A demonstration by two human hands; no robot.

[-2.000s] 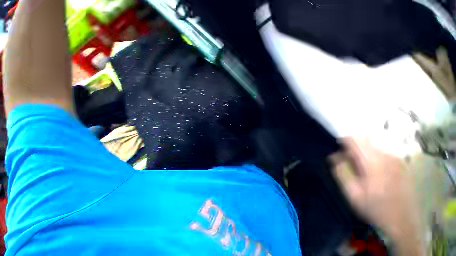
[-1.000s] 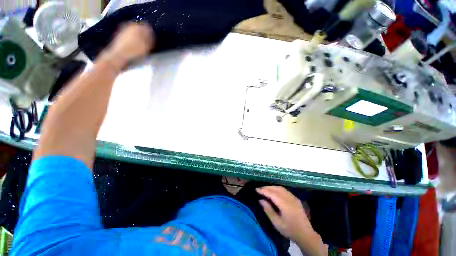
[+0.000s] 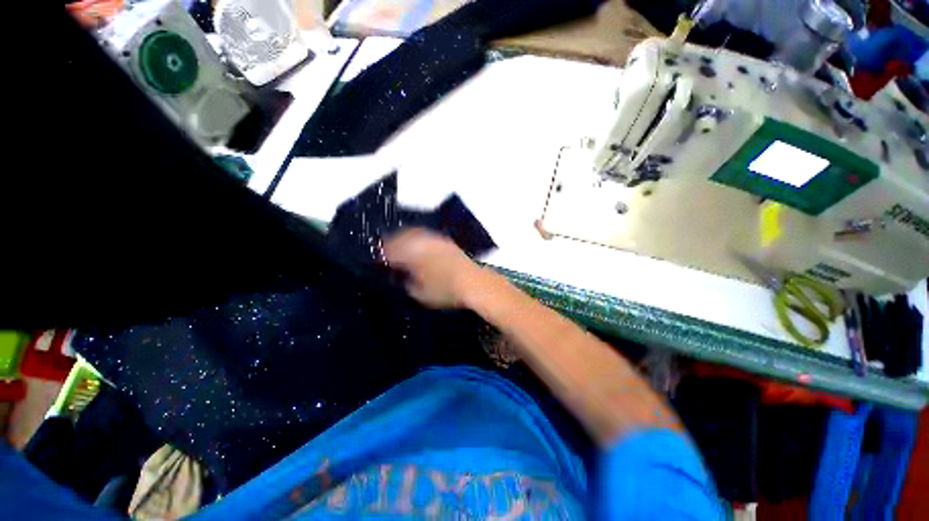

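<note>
My right hand [image 3: 433, 268], slightly blurred, is closed on the edge of a dark glitter fabric piece [image 3: 372, 219] at the table's front edge. The fabric spreads over my lap, with white specks showing. A large plain black panel [image 3: 132, 193] fills the left of the view, raised close to the camera. My left hand is not visible. Another dark glitter piece [image 3: 407, 87] lies across the back left of the table. The cream sewing machine [image 3: 703, 153] stands at the right, with nothing visible under its needle.
Yellow-green handled scissors [image 3: 810, 308] and a slim dark tool [image 3: 854, 336] lie right of the machine bed. A white table with a green front edge [image 3: 652, 326] crosses the view. Another machine with a green disc [image 3: 168, 61] is at upper left. A blue basket [image 3: 840, 463] is below right.
My right hand has come up from my lap to the fabric at the table edge. My left hand has gone out of sight, and a black panel now covers the left side.
</note>
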